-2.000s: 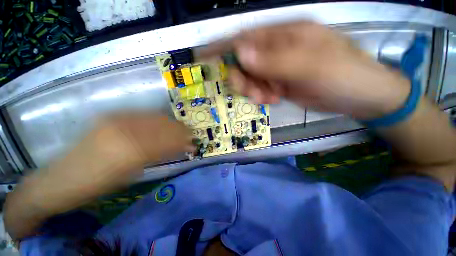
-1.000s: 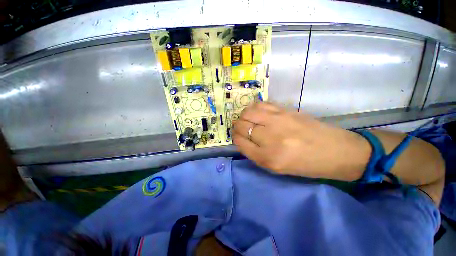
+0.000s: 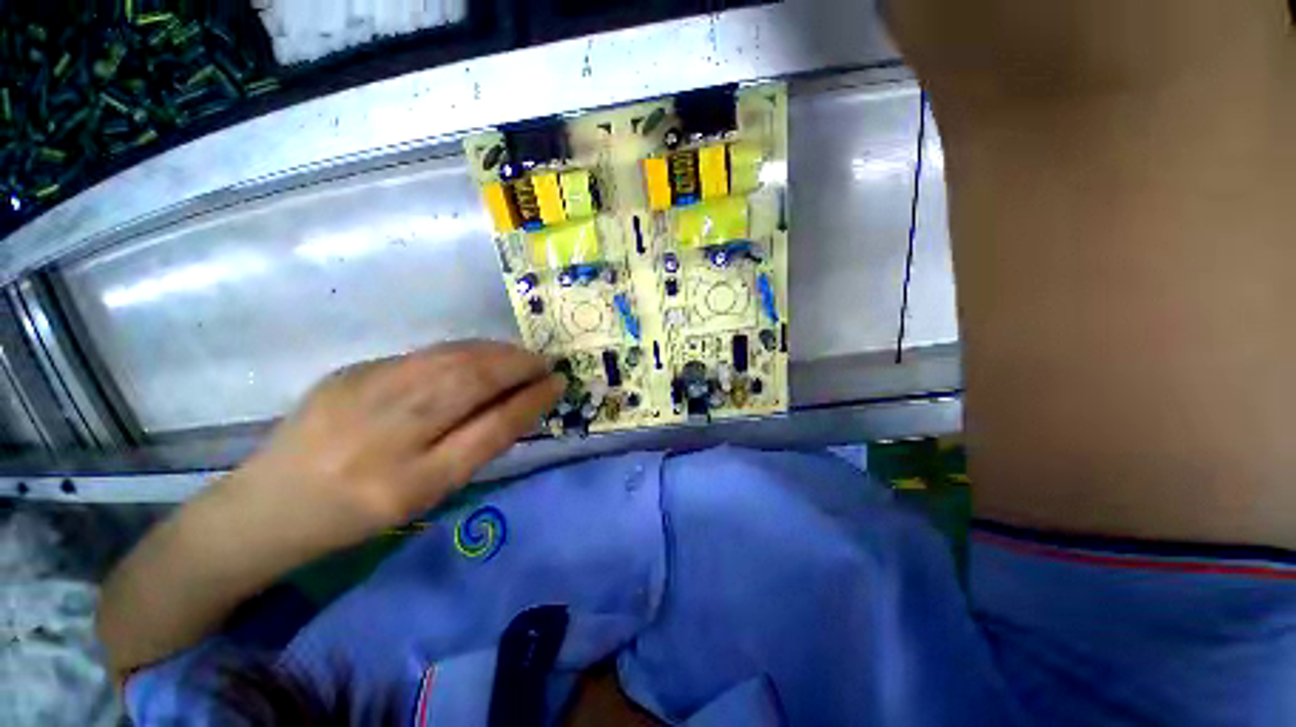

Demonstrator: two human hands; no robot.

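The cream-yellow circuit board (image 3: 643,270), with two identical halves side by side, lies on the silvery track in front of me. Each half has yellow blocks, a black block at the far edge and small blue parts. My left hand (image 3: 419,419) is at the board's near left corner, its fingertips over the small parts there. Whether it holds something between the fingertips cannot be seen. My right forearm fills the right side, large and blurred, reaching up past the picture's top edge. My right hand itself is not in view.
A black tray of dark green capacitors (image 3: 114,93) is at the far left behind the rail (image 3: 412,107). A heap of small white parts (image 3: 363,22) is beside it. The silvery track (image 3: 256,284) runs left and right of the board.
My left hand has come in from the left edge to the board's near left corner. My right hand has left the board's near right part and gone beyond the top edge.
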